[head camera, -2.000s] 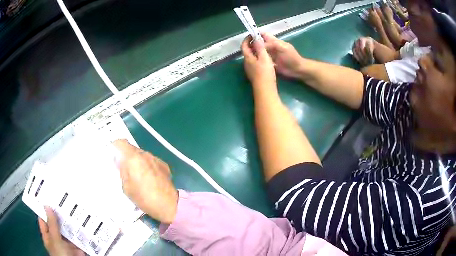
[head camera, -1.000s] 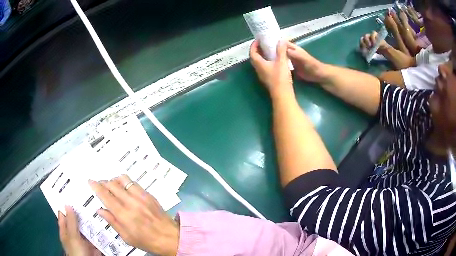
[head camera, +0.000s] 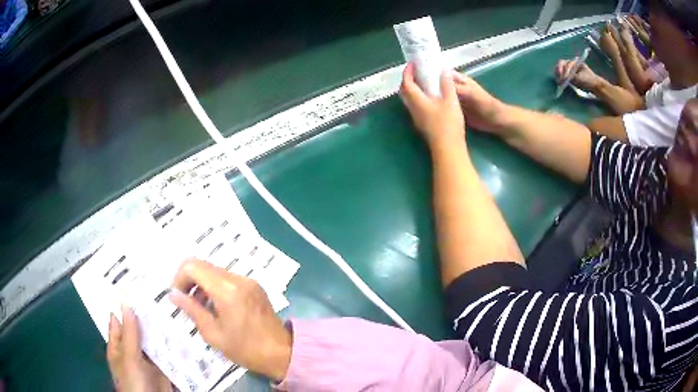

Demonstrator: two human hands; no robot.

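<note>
White printed leaflets [head camera: 222,222] with short black heading bars lie overlapping at the lower left, partly over the pale rail. My left hand [head camera: 136,356] is at their lower left edge, fingers on the upper leaflet [head camera: 107,287], its lower part cut off by the picture's bottom. My right hand [head camera: 233,314], in a pink sleeve, is over the leaflets with fingers curled, thumb and forefinger close together near the printed face. It is slightly blurred, and whether it pinches paper cannot be told.
A person in a striped top [head camera: 566,329] at right holds up a folded leaflet [head camera: 422,57]. Farther workers' hands [head camera: 579,76] hold papers. A white cord [head camera: 306,237] crosses the green bench [head camera: 367,191], the pale rail [head camera: 306,107] and the dark surface beyond.
My right hand has gone from spread flat on the leaflets to curled fingers. The leaflets fanned out between the first two frames. The neighbour's leaflet now shows its broad face.
</note>
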